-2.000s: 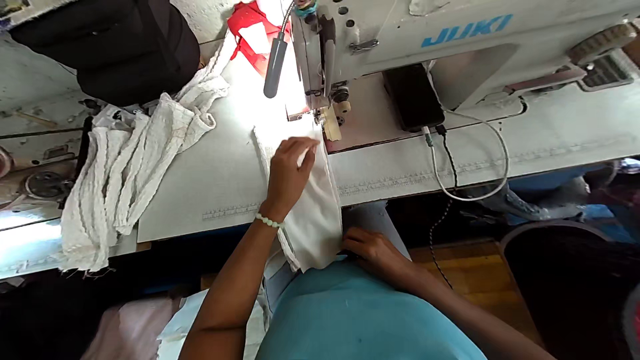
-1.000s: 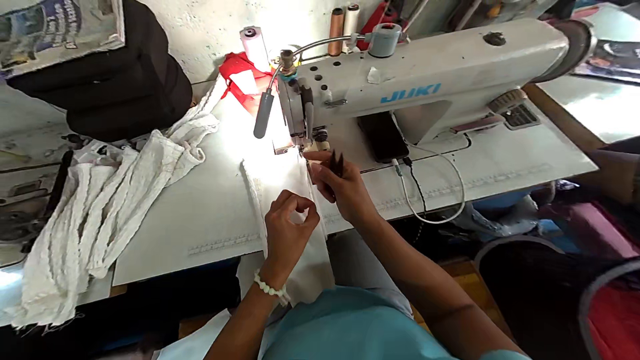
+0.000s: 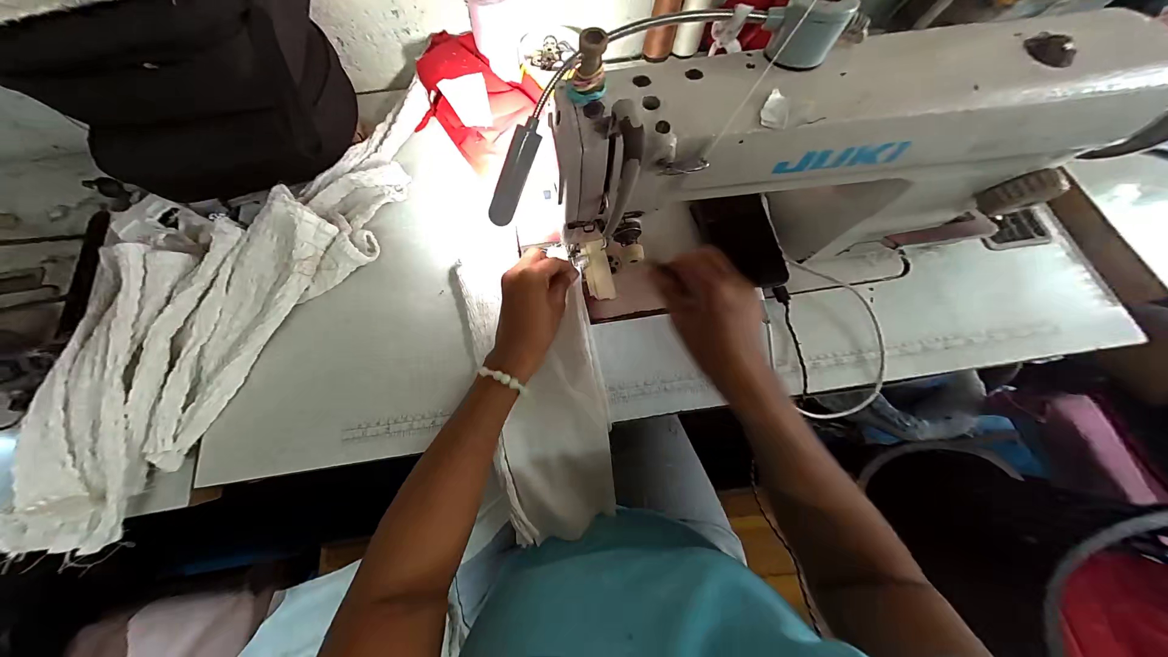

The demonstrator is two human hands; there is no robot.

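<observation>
A Juki sewing machine (image 3: pixel 849 137) stands on the table, its presser foot area (image 3: pixel 584 251) lit by a lamp. A white fabric strip (image 3: pixel 557 429) runs from the needle area over the table's front edge to my lap. My left hand (image 3: pixel 538 297) pinches the strip's upper end close beside the presser foot. To the right of the foot is my right hand (image 3: pixel 707 306), blurred, its fingers curled over the machine bed; whether it holds anything cannot be made out.
Gathered white textured cloth (image 3: pixel 265 265) lies at the left, in front of a black bag (image 3: pixel 219 100). Red fabric (image 3: pixel 465 82) lies behind the lamp head (image 3: pixel 516 173). A black phone (image 3: pixel 744 237) with a white cable (image 3: pixel 876 319) sits under the machine arm.
My right hand rose from my lap to the needle area, where it held a small dark tool, then moved right. My left hand has moved up the strip to the presser foot since one second ago.
</observation>
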